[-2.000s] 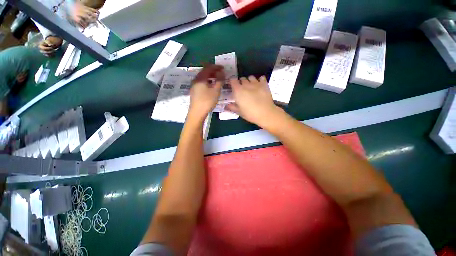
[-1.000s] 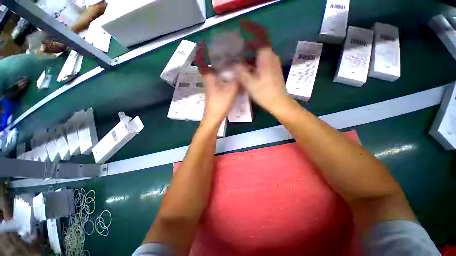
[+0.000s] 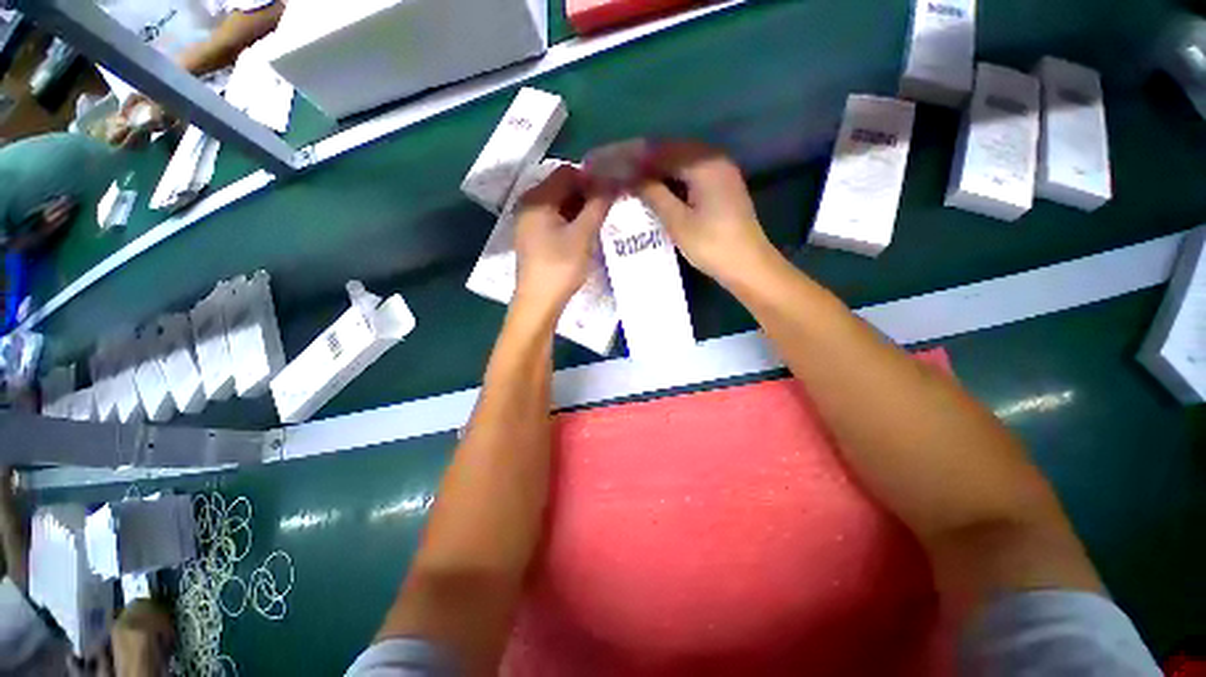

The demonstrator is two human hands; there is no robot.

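A slim white small carton (image 3: 648, 284) with a printed block stands out below my hands over the green conveyor belt, its near end over the pale edge rail. My left hand (image 3: 562, 236) and my right hand (image 3: 704, 212) are both at its far end, fingers bent around it; the fingertips are blurred and the end flaps there cannot be made out. More white cartons (image 3: 496, 269) lie on the belt beside and partly behind my left hand. Another carton (image 3: 516, 148) lies just beyond them.
A red foam mat (image 3: 714, 516) lies before me. Several cartons (image 3: 862, 172) lie on the belt at right. An open-flapped carton (image 3: 337, 355) and a leaning row (image 3: 172, 357) are at left. Rubber bands (image 3: 212, 582), a grey post (image 3: 172, 86) and another person's hand (image 3: 143, 641) are at left.
The belt cartons have shifted right. My hands have come down and nearer each other, and the carton between them now shows clearly. Another person's hand has appeared at lower left.
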